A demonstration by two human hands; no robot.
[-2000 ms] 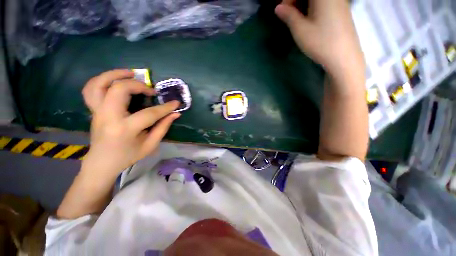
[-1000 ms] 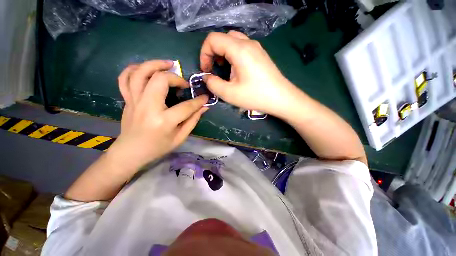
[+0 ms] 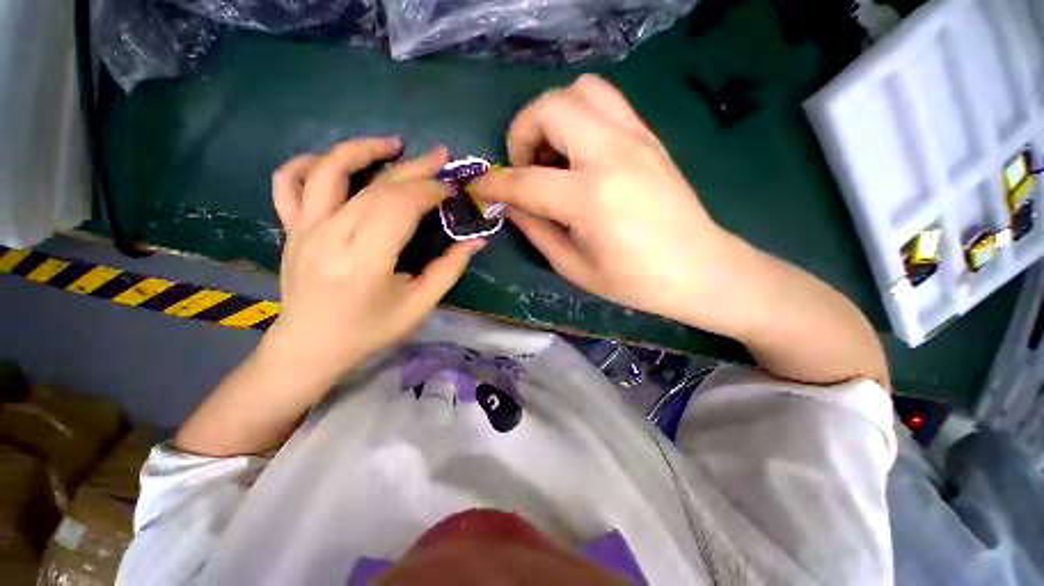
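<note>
A watch housing (image 3: 467,218), a rounded square with a pale rim and dark inside, lies on the green mat in front of me. My left hand (image 3: 366,229) holds its left side and lower rim with thumb and fingers. My right hand (image 3: 590,200) is at its right side. Its fingertips pinch a battery (image 3: 490,197) with yellow edges, tilted over the housing. The right fingers hide most of the battery. Whether it touches the inside cannot be told.
Crumpled clear plastic bags (image 3: 515,29) lie at the back. A small black part (image 3: 727,97) lies at the back right, near a dark pile. A white blister tray (image 3: 870,160) at right holds a few yellow-edged units. Hazard tape (image 3: 137,288) runs on the floor at left.
My right hand came from the back right to the housing, and its fingertips now hold the battery over it. The battery no longer shows beside my left fingers. The second housing is out of sight.
</note>
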